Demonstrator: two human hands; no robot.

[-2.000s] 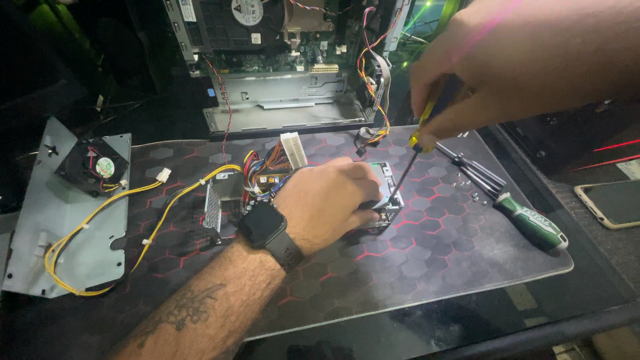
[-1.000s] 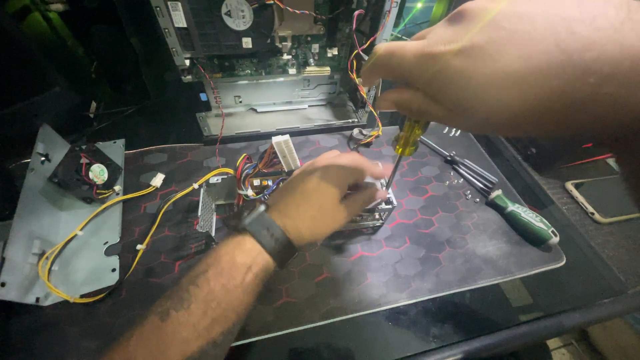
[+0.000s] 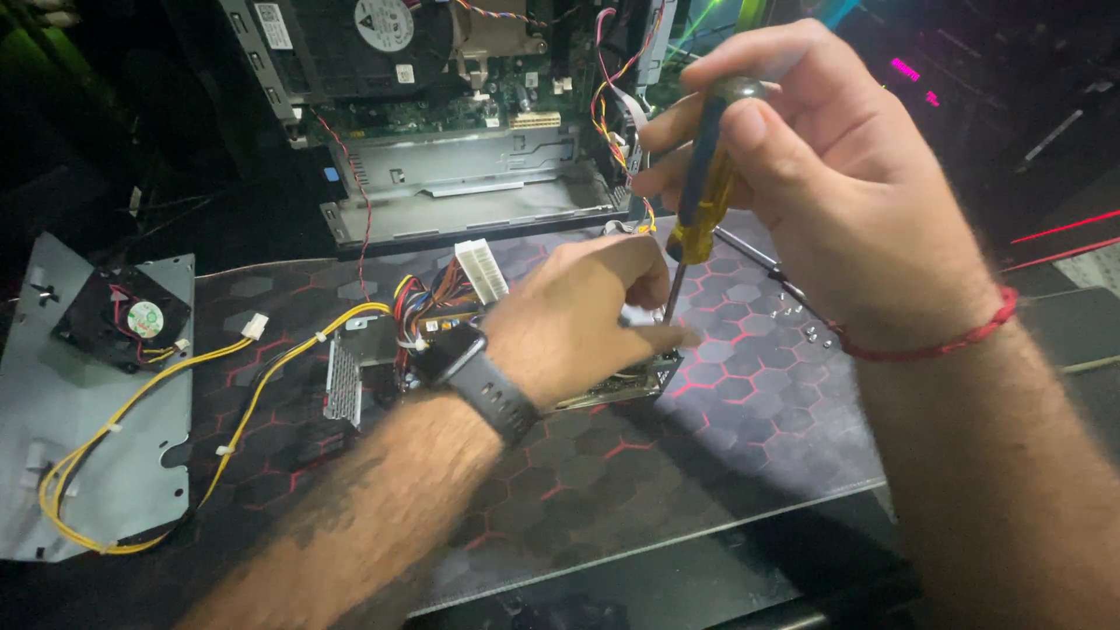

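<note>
My right hand [image 3: 805, 157] grips the blue and yellow handle of a screwdriver [image 3: 704, 188], held upright with its shaft pointing down. The tip ends beside the fingers of my left hand [image 3: 582, 319], at the right end of an opened power supply unit [image 3: 612, 389]. My left hand lies over that unit and hides much of it, and whether its fingers hold a part cannot be told. Bundled wires and a white multi-pin connector [image 3: 481, 269] rise from the unit's left side. A perforated metal bracket [image 3: 344, 381] stands left of the wires.
An open computer case [image 3: 490, 197] stands behind the hexagon-patterned mat [image 3: 542, 490]. At left, a metal cover panel [image 3: 114, 437] bears a small fan [image 3: 131, 319], with yellow cables [image 3: 254, 394] across it and the mat. Several loose screws [image 3: 814, 332] lie right, near a dark shaft [image 3: 752, 249].
My right hand has shifted its hold, and its thumb and fingers now show around the screwdriver's handle top. My left hand stays over the power supply unit. The view has moved.
</note>
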